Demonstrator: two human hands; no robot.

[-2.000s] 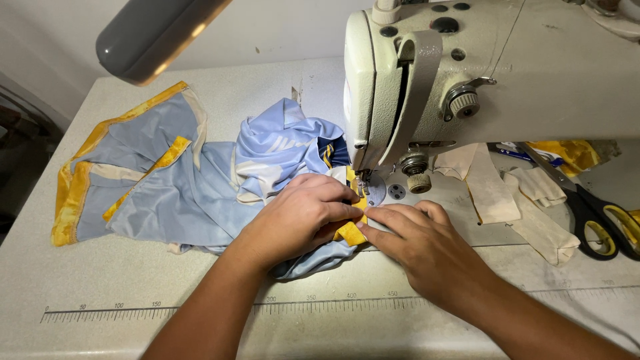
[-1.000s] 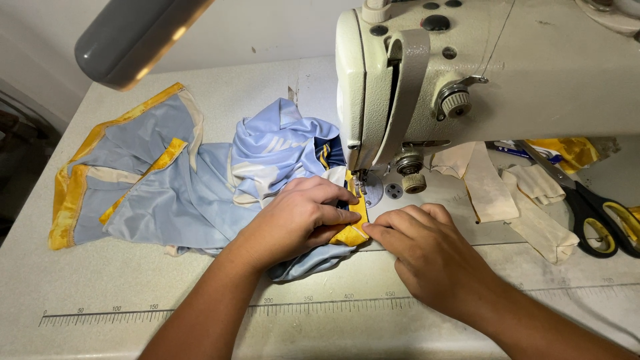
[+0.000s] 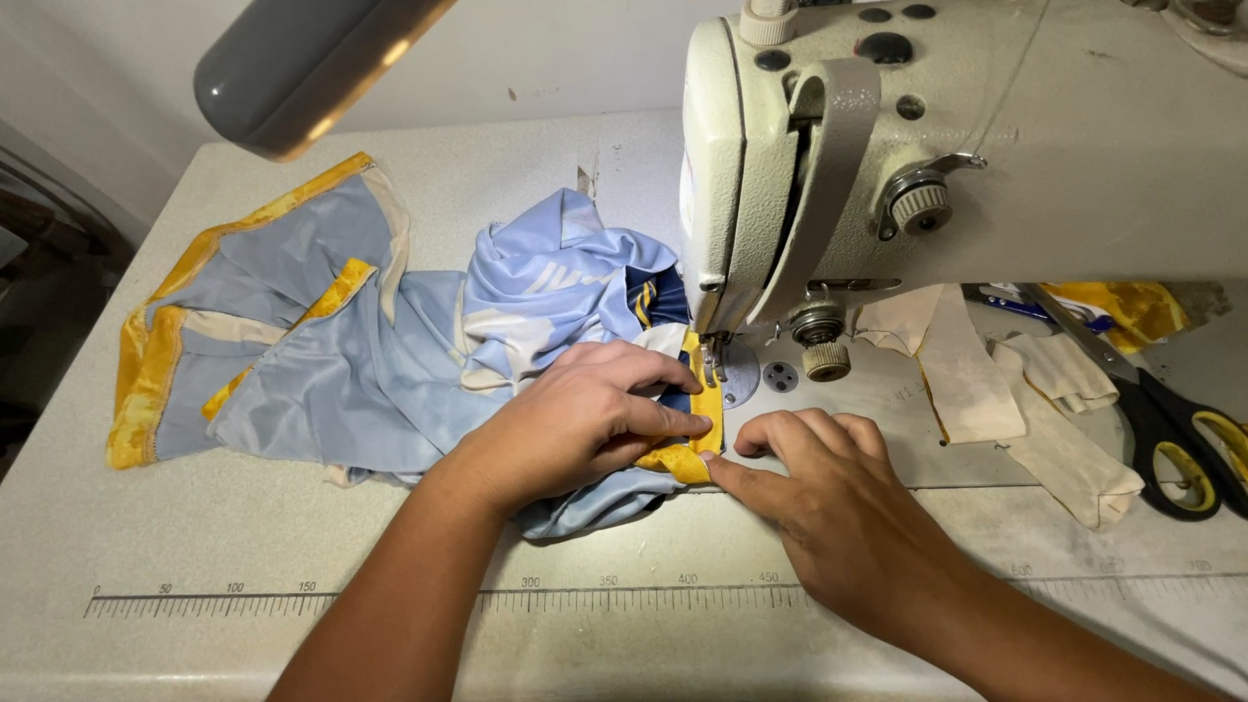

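Light blue garment fabric (image 3: 380,341) lies bunched to the left of the sewing machine (image 3: 741,195). Its yellow trim strip (image 3: 710,419) runs under the presser foot (image 3: 713,359). My left hand (image 3: 585,419) rests on the garment, with its fingertips pressing the strip just in front of the foot. My right hand (image 3: 819,478) is at the strip's near end, its index fingertip touching the yellow edge and its other fingers curled above the machine bed. Whether the right thumb pinches anything is hidden.
Black-handled scissors (image 3: 1175,429) lie at the right beside cream fabric scraps (image 3: 975,380) and a yellow scrap (image 3: 1121,310). A grey lamp (image 3: 312,68) hangs at the upper left. A printed ruler scale (image 3: 526,601) runs along the table's near side.
My right hand's curled fingers have drawn slightly away from the strip since two seconds ago, and more of the yellow strip shows between the hands. My left hand stays on the fabric.
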